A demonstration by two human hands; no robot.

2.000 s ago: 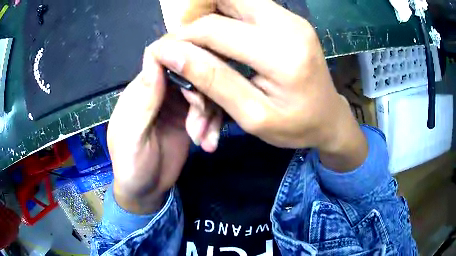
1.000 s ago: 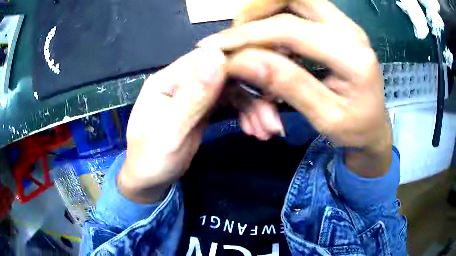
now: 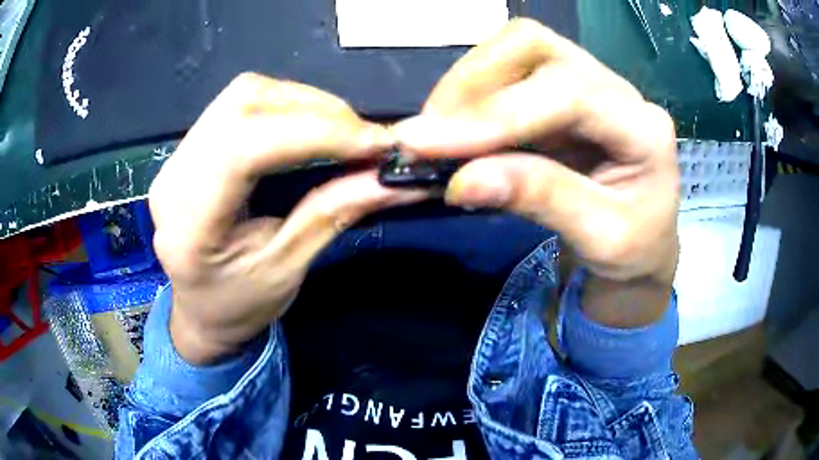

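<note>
A small glossy black housing (image 3: 415, 172) is held between both hands, over the lap near the bench edge. A tiny pale and metallic detail shows on its upper side. My left hand (image 3: 260, 171) pinches its left end between thumb and fingers. My right hand (image 3: 566, 153) pinches its right end, with the thumb below and the index finger on top. The fingertips hide both ends of the housing.
The black mat (image 3: 206, 67) lies on the green bench (image 3: 620, 72), with a cream card (image 3: 422, 22) and a curved row of tiny white parts (image 3: 70, 74). A white foam tray (image 3: 709, 175) and black cable (image 3: 752, 198) are at right. Blue bins (image 3: 121, 238) are below the bench edge at left.
My hands have moved apart from their overlapped, folded pose, and the black housing now shows between the fingertips. The view has shifted, and the cream card is more fully in sight.
</note>
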